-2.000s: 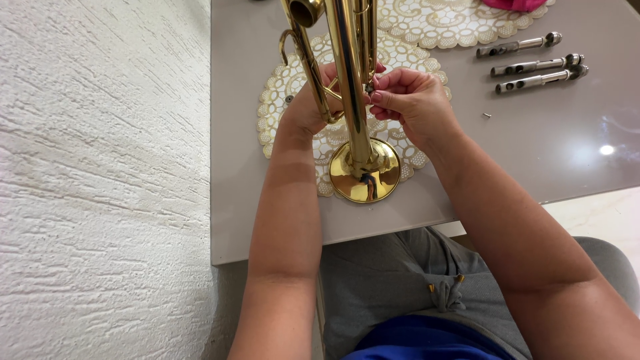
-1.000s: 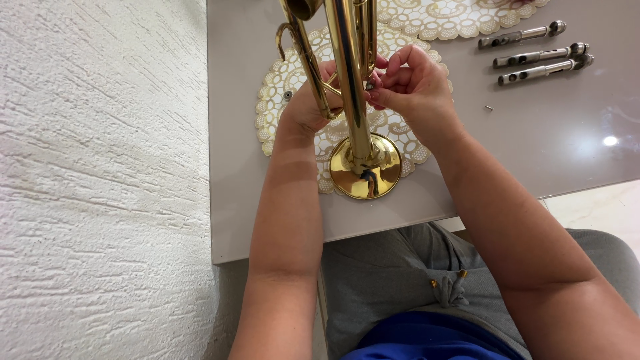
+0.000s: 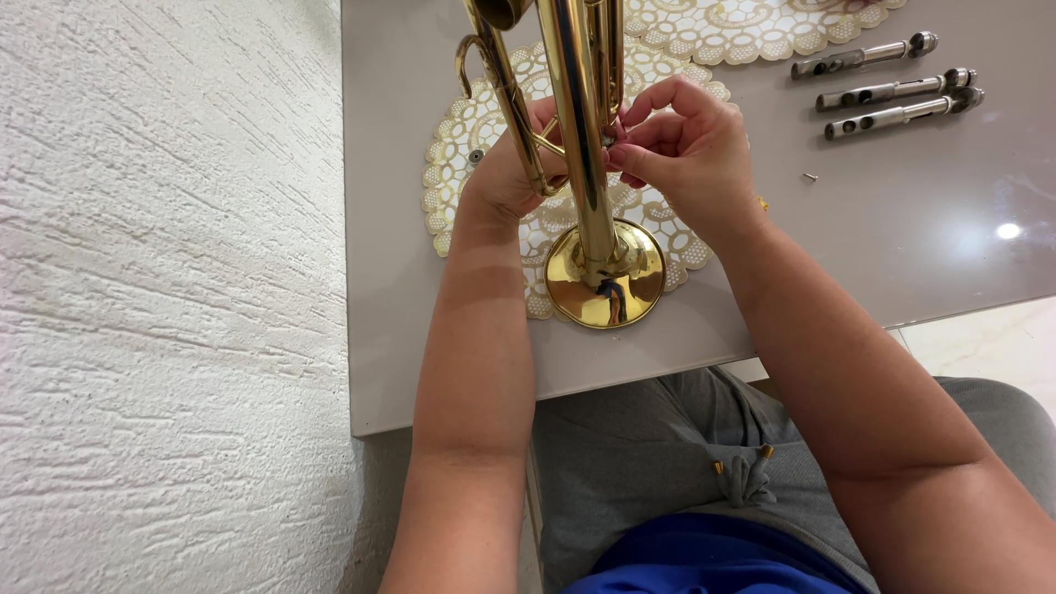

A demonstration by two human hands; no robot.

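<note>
A brass trumpet (image 3: 575, 107) stands on its bell over a round lace-patterned placemat (image 3: 466, 219). My left hand (image 3: 516, 161) reaches behind the trumpet's tubing, its fingers partly hidden there, and grips the instrument. At the right side of the tubing, the thumb and fingertips of my right hand (image 3: 681, 144) are pinched on a small metal part (image 3: 609, 141), too small to name. Three trumpet valves (image 3: 879, 95) lie side by side at the upper right. Below them is a small screw (image 3: 810, 177). A small round metal cap (image 3: 476, 155) rests beside my left hand.
A second patterned placemat (image 3: 742, 29) lies at the back of the grey table (image 3: 445, 363). A rough white wall (image 3: 165, 247) borders the table on the left. The table's front edge runs just beyond my lap.
Both hands stay at the same part of the trumpet; the fingers of my right hand have shifted slightly. The view has moved a little.
</note>
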